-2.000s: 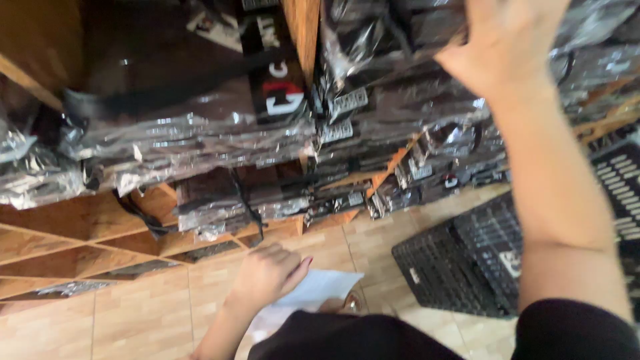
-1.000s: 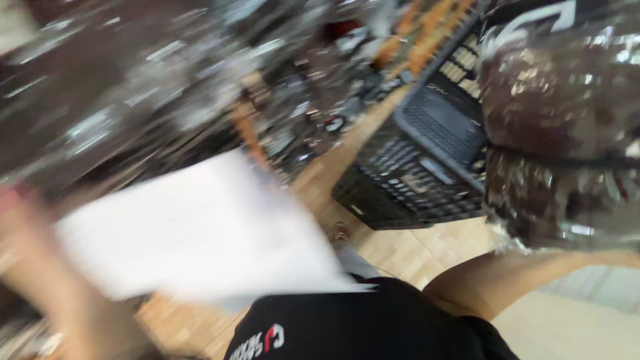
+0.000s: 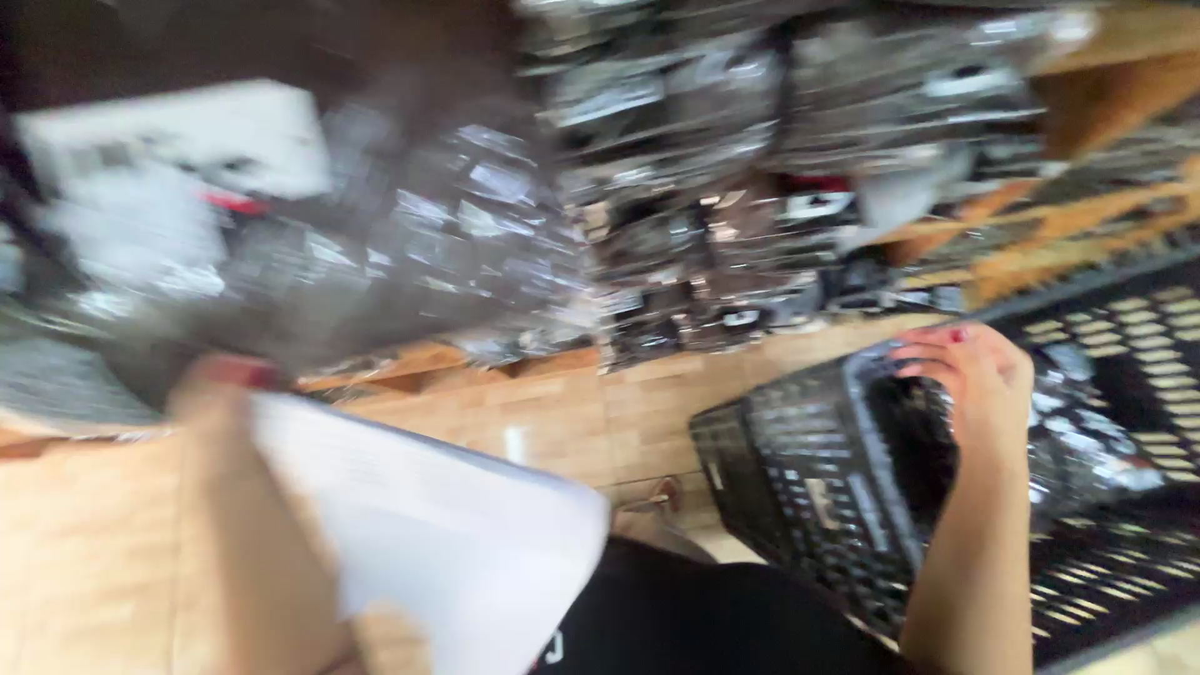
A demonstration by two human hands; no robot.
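Note:
My left hand point(image 3: 225, 398), blurred, holds a white paper sheet point(image 3: 431, 525) and is right by the lower edge of a stack of dark items in clear plastic bags point(image 3: 450, 225). On the right, my right hand point(image 3: 980, 375) is at the near rim of a black plastic crate point(image 3: 872, 469), its fingers bent over the edge. Whether it grips the rim I cannot tell. Inside the crate, partly behind my right forearm, lies a shiny plastic-wrapped package point(image 3: 1078, 441).
Wooden shelving point(image 3: 1125, 103) holds more plastic-bagged dark goods point(image 3: 712, 122) along the top of the view. The crate stands close at my right side on the light tiled floor point(image 3: 94, 544). A foot point(image 3: 666, 495) shows beside the crate.
A second ago a plastic-wrapped dark bundle was up at the right by my right arm; now my right hand is at the crate. The paper has stayed with my left hand. The view has swung.

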